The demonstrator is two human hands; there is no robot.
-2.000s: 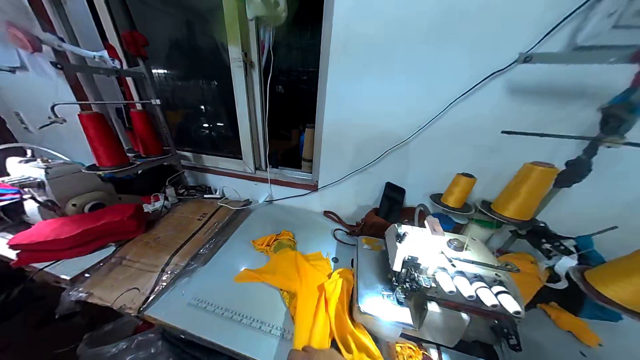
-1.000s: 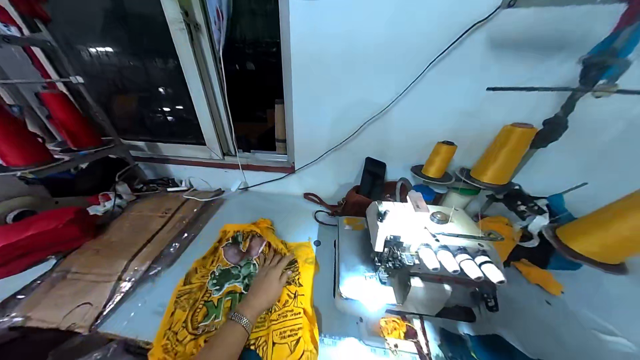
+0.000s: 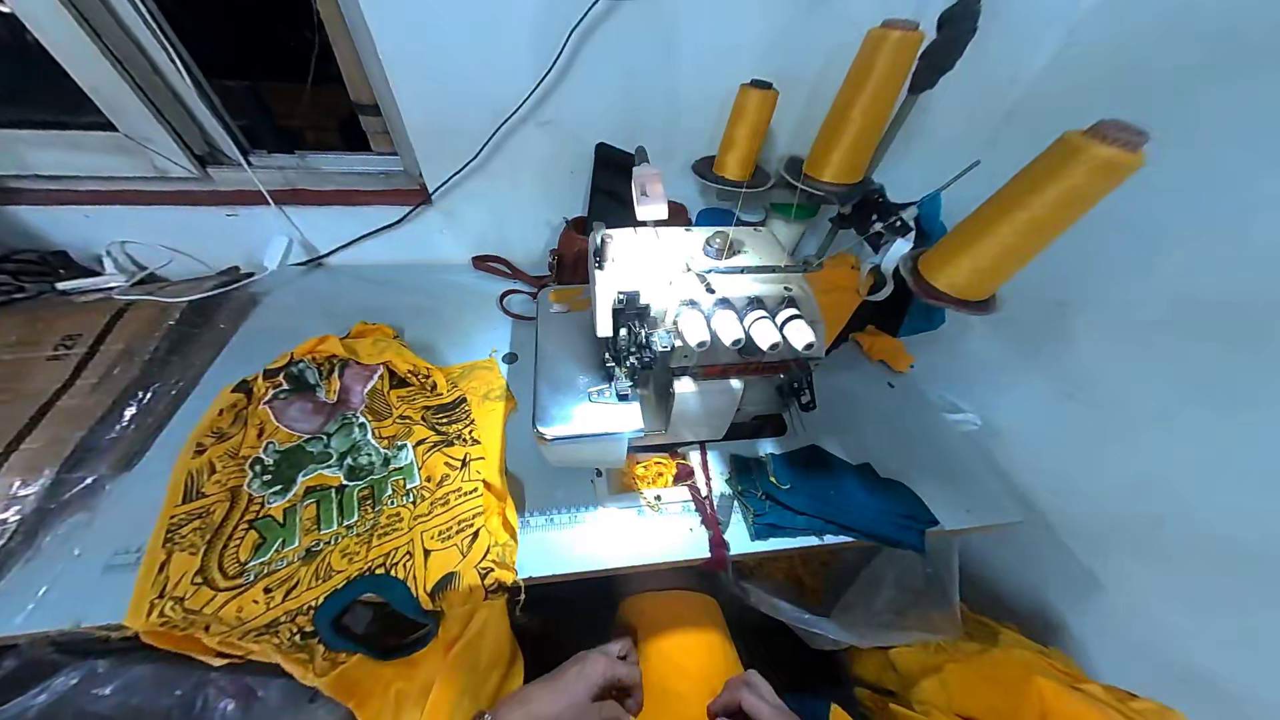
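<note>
At the bottom edge, below the table, my left hand (image 3: 582,684) and my right hand (image 3: 748,697) lie on either side of a piece of plain yellow fabric (image 3: 682,650); the fingers seem to pinch its edges, partly cut off by the frame. Left of them, a printed yellow garment (image 3: 340,480) with a teal neckband (image 3: 330,625) is spread on the table and hangs over its front edge. An overlock sewing machine (image 3: 700,290) with its lamp lit stands beyond my hands. Folded teal fabric (image 3: 830,495) lies to its right.
Yellow thread cones (image 3: 865,100) stand behind the machine. A maroon strip (image 3: 711,510) hangs over the front edge. More yellow fabric (image 3: 1000,670) is heaped at lower right. A flattened cardboard sheet (image 3: 75,350) under plastic lies left. A dark cable (image 3: 500,130) crosses the wall.
A second ago one hand lay on the printed garment; now both hands are low, at the plain yellow fabric. The garment shows its neckband toward the front edge. The view has shifted right and down.
</note>
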